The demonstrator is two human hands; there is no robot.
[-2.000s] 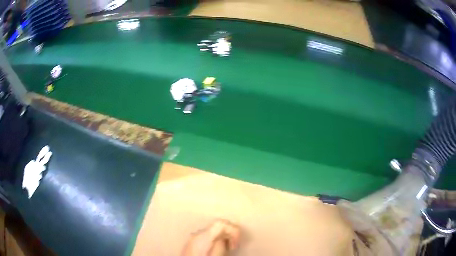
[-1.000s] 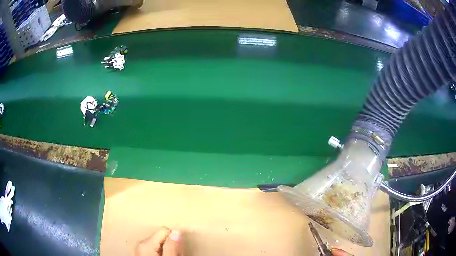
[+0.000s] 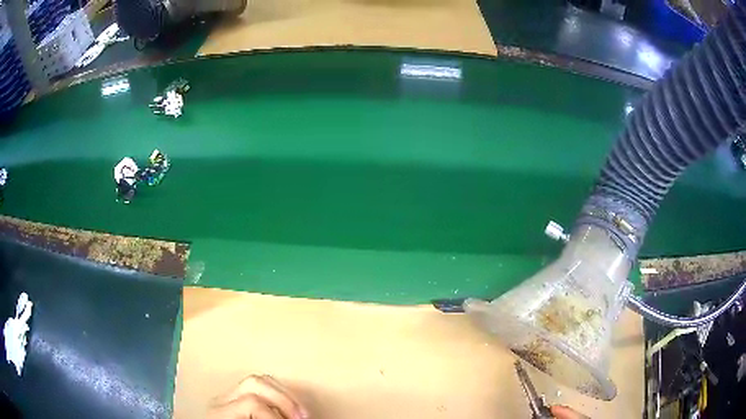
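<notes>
My left hand (image 3: 260,398) is bare and rests low over the tan sheet (image 3: 343,352), cut off by the bottom edge. Its fingers are curled downward, and whether it holds anything is hidden. My right hand (image 3: 566,412) shows only as a fingertip or two at the bottom edge, right of centre. It is on a thin, dark metal tool (image 3: 530,391), which looks like the soldering iron and points up and left under the stained clear fume hood (image 3: 564,315). The tool's lower end is out of the picture.
The green conveyor belt (image 3: 352,196) crosses behind the sheet. Two small units, one near (image 3: 127,173) and one farther (image 3: 170,103), lie on its left part. The grey ribbed hose (image 3: 667,131) rises at right. A metal stand with cables (image 3: 683,360) is lower right. A white item (image 3: 17,331) lies far left.
The view has swung right since the first frame, bringing the hood and tool fully into view. In the last second the belt units moved slightly left, and my left hand turned with its fingers lower.
</notes>
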